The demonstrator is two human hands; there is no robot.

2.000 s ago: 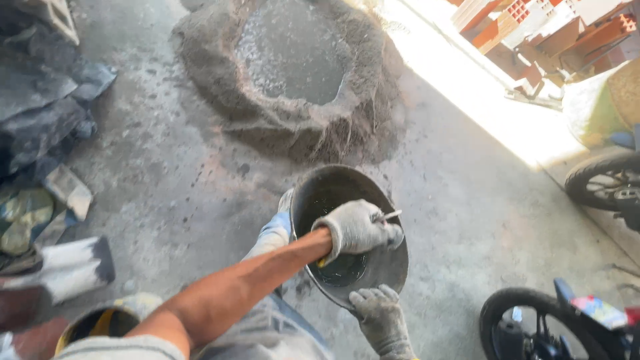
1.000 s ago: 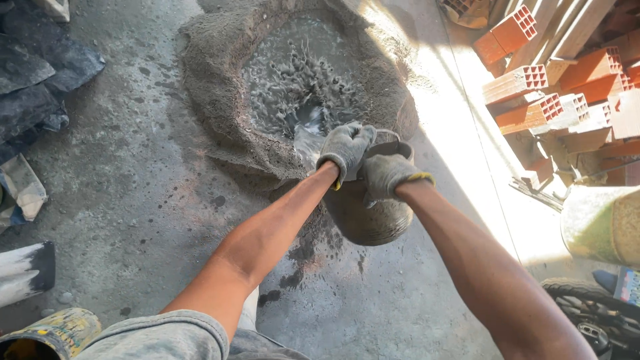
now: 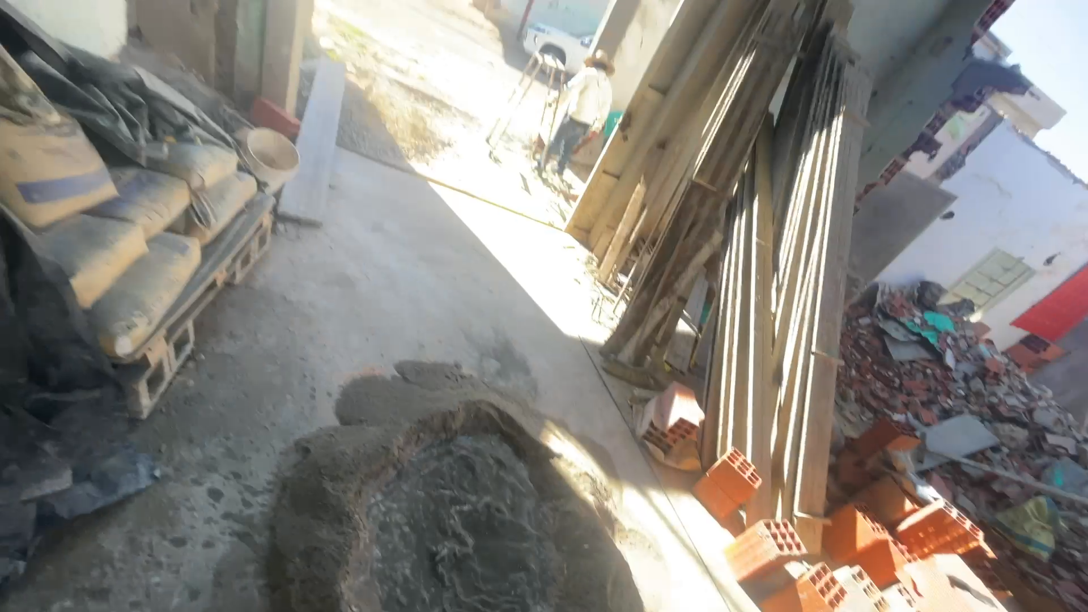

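Observation:
Neither my left hand nor my right hand shows in the head view now, and the dark bucket is also out of sight. At the bottom centre lies a ring-shaped mound of grey sand or mortar mix (image 3: 314,501), its lower edge cut off by the frame. Grey, rippled liquid (image 3: 459,527) fills the hollow inside the mound. A damp patch spreads on the concrete floor just beyond it.
Filled sacks (image 3: 149,289) lie on a wooden pallet (image 3: 161,365) at left, near a pale bucket (image 3: 270,157). Long wooden boards (image 3: 765,280) lean at right above hollow red bricks (image 3: 765,548); rubble (image 3: 960,382) lies beyond. A person in a hat (image 3: 586,102) stands far off.
Both gloved hands and the bucket they tipped over the mound have gone out of view. The view has swung up and tilted, showing the yard beyond.

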